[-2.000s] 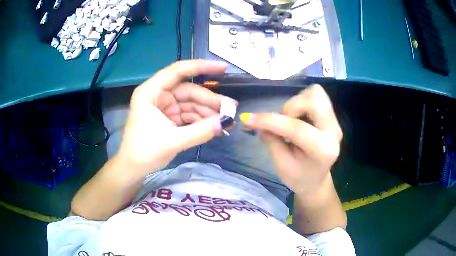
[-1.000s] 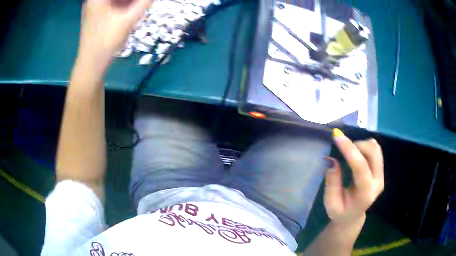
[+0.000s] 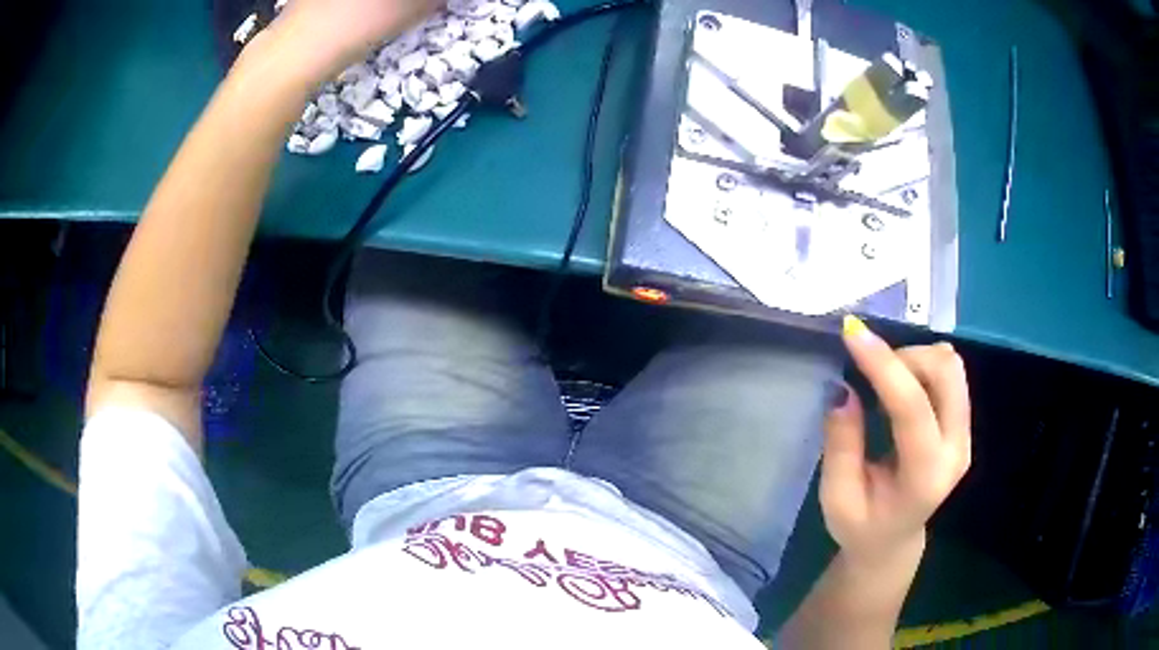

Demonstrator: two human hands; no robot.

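A loose pile of small white plastic housings (image 3: 381, 95) lies on the green bench mat at the upper left. My left hand (image 3: 362, 15) is over the back of the pile, partly cut off by the top edge; its fingertips and anything in them are out of view. My right hand (image 3: 896, 438) is just in front of the bench edge, below the fixture's front right corner. Its yellow-tipped index finger and its dark-nailed thumb are apart, with nothing visible between them.
The bench fixture (image 3: 648, 229) has a pale metal plate with dark bars and a yellow-and-black piece on top. An orange-red light glows at its front. A black cord (image 3: 426, 142) runs beside the pile. A thin pale rod (image 3: 1010, 146) lies right of the fixture.
My left hand has gone from in front of the bench up to the pile, then a little right over it. My right hand has moved right, away from the white piece, and now holds nearly still.
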